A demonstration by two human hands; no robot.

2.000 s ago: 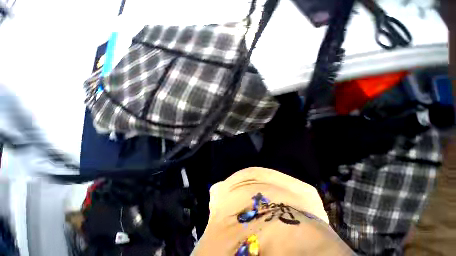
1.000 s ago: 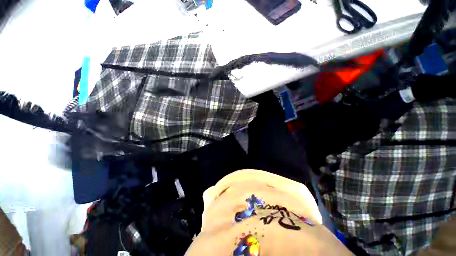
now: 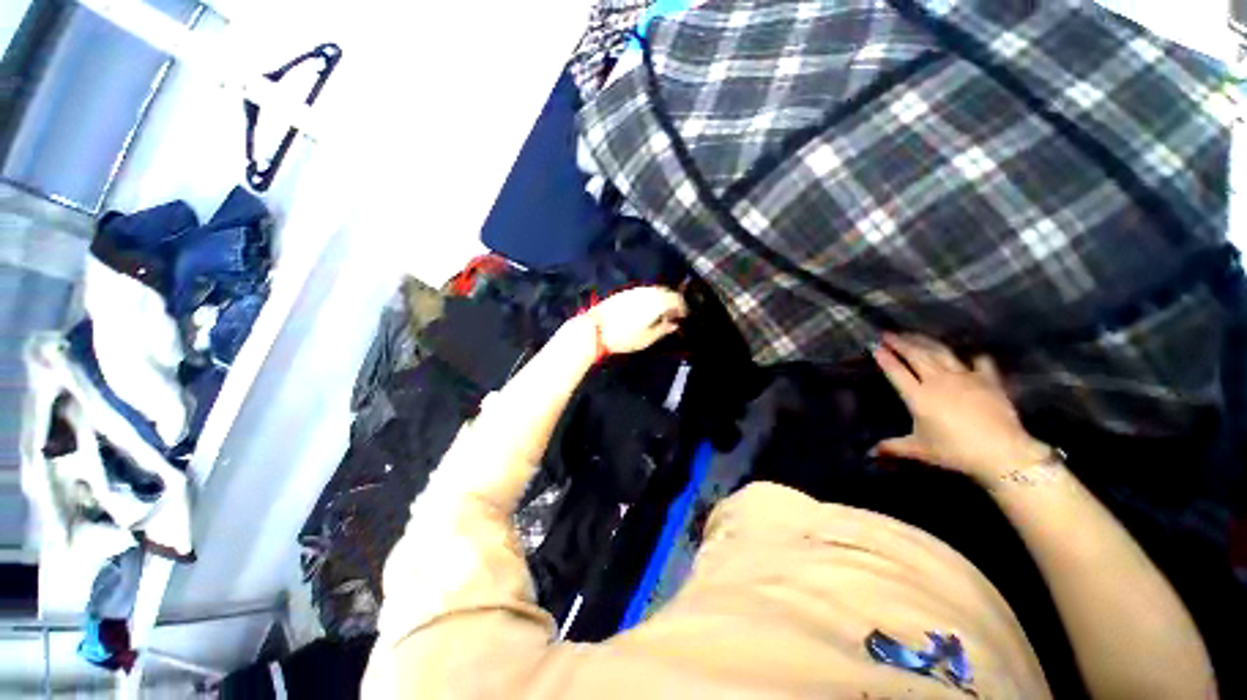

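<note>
The plaid garment panel (image 3: 875, 164), black, grey and white with narrow black strips across it, lies over the upper right of the view. My right hand (image 3: 957, 410) is at its lower edge, palm down, with fingers and thumb spread. My left hand (image 3: 640, 317) is among the black fabric pieces (image 3: 547, 369), left of the panel's lower edge. Its fingers are curled and their tips are hidden against the dark cloth, so I cannot tell whether they grip it.
A dark blue flat piece (image 3: 536, 185) lies left of the panel on the white table (image 3: 438, 123). A black triangular frame (image 3: 280, 116) is at the upper left. Blue and white clothes (image 3: 178, 328) are piled at the far left. A blue strip (image 3: 670, 527) lies by my lap.
The view has swung left and closer to the panel. Both hands and forearms are now plainly in view. The phone and shears have left the picture.
</note>
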